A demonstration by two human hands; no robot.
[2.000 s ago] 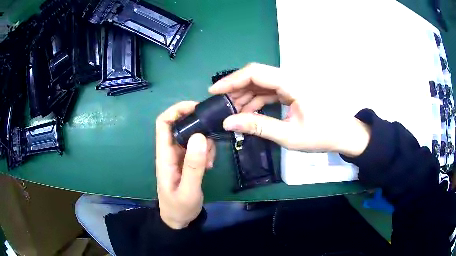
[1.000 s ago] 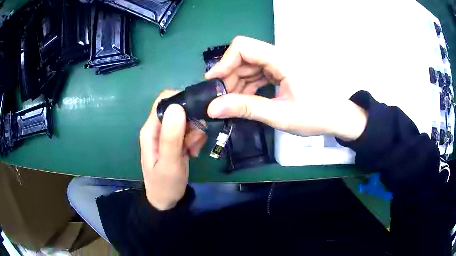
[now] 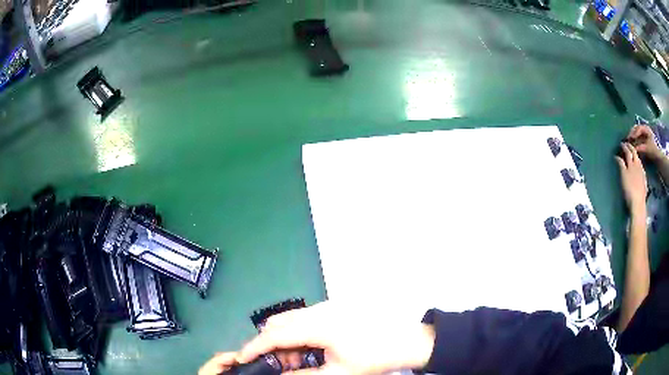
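My right hand (image 3: 323, 337) is at the bottom edge, its fingers closed around a black barrel (image 3: 257, 365) that the edge cuts off. Some skin at the barrel's left end may be my left hand, but too little shows to tell its grip. The ribbed head of a black housing (image 3: 277, 310) shows just above my right hand, which hides part of it. The lead with the connector does not show.
Black housings (image 3: 150, 296) are piled at the left. A large white foam tray (image 3: 440, 212) has small black modules (image 3: 579, 238) along its right side. Separate housings (image 3: 320, 47) lie farther back. Another person's hands (image 3: 634, 161) are at the far right.
The view has tilted up, so my hands and the barrel now sit at the bottom edge. The farther green surface and another person's hands have come into view.
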